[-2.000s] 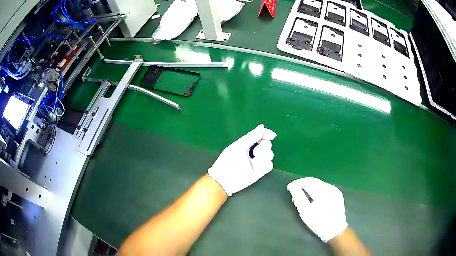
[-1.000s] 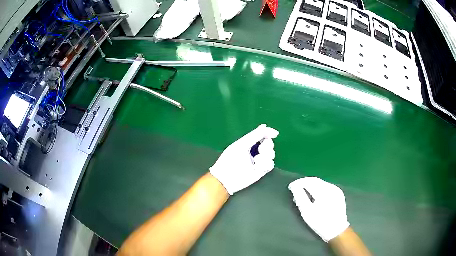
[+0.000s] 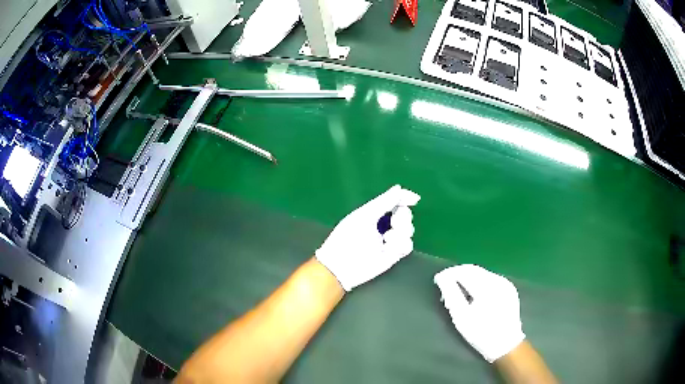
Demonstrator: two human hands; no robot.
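Observation:
My left hand (image 3: 368,240), in a white glove, is over the line where the belt meets the duller mat, fingers curled around a small dark-blue part (image 3: 385,223). My right hand (image 3: 482,311), also in a white glove, is lower right over the mat (image 3: 248,262), thumb and fingers together; a narrow dark gap shows between them, and no part can be made out. The glossy green belt (image 3: 323,180) runs beyond both hands. A dark edge of a phone frame (image 3: 223,111) shows beside the guide rails (image 3: 282,94) at left.
The machine (image 3: 79,142) with blue tubes stands left. Beyond the belt are a white post (image 3: 318,30), a red sign (image 3: 404,10) and a blister tray (image 3: 559,82) with black frames. A black stack (image 3: 661,82) stands far right. A dark object (image 3: 675,251) shows at the right edge.
The phone frame has moved left along the belt, mostly past the slanted metal bar. A dark object has appeared at the right edge. Both hands have stayed almost still.

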